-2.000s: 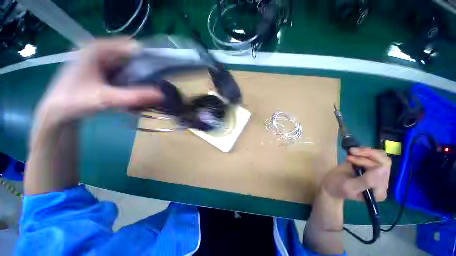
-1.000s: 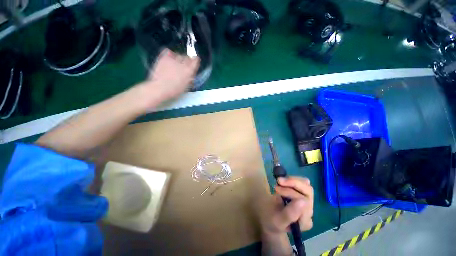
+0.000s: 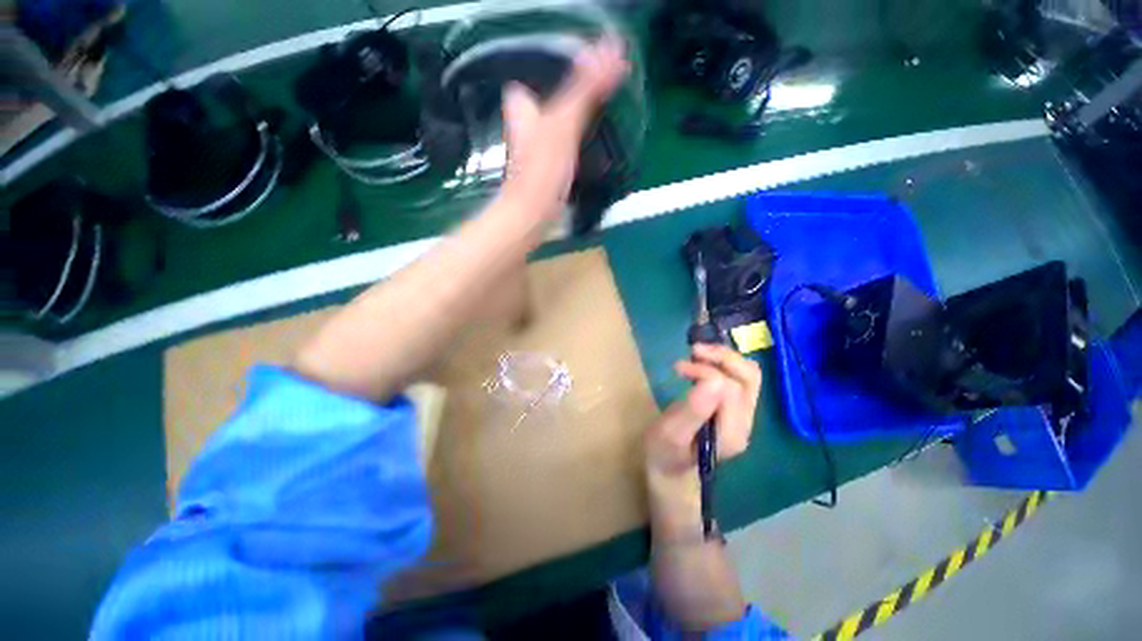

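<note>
My left hand (image 3: 547, 150) is blurred over the green conveyor, thumb and fingers spread against a black headset (image 3: 482, 94) with a silvery band, also blurred; whether it grips the headset is unclear. My right hand (image 3: 714, 407) holds the soldering iron (image 3: 705, 332) by its black handle, tip up, at the right edge of the tan cardboard mat (image 3: 551, 482). A silvery coil of solder wire (image 3: 532, 376) lies on the mat. The cream support block (image 3: 427, 420) is mostly hidden behind my left forearm and blue sleeve.
More headsets (image 3: 216, 157) stand on the conveyor behind the pale rail (image 3: 714, 185). At right are a black iron stand (image 3: 733, 269) with a yellow patch and a blue bin (image 3: 833, 225) with black equipment. The iron's cord hangs near the bin. Yellow-black floor tape (image 3: 933, 570) shows below.
My left hand left the mat area with a headset and reached the conveyor, where it now appears farther right. The view has swung right. My right hand still holds the iron, now more upright.
</note>
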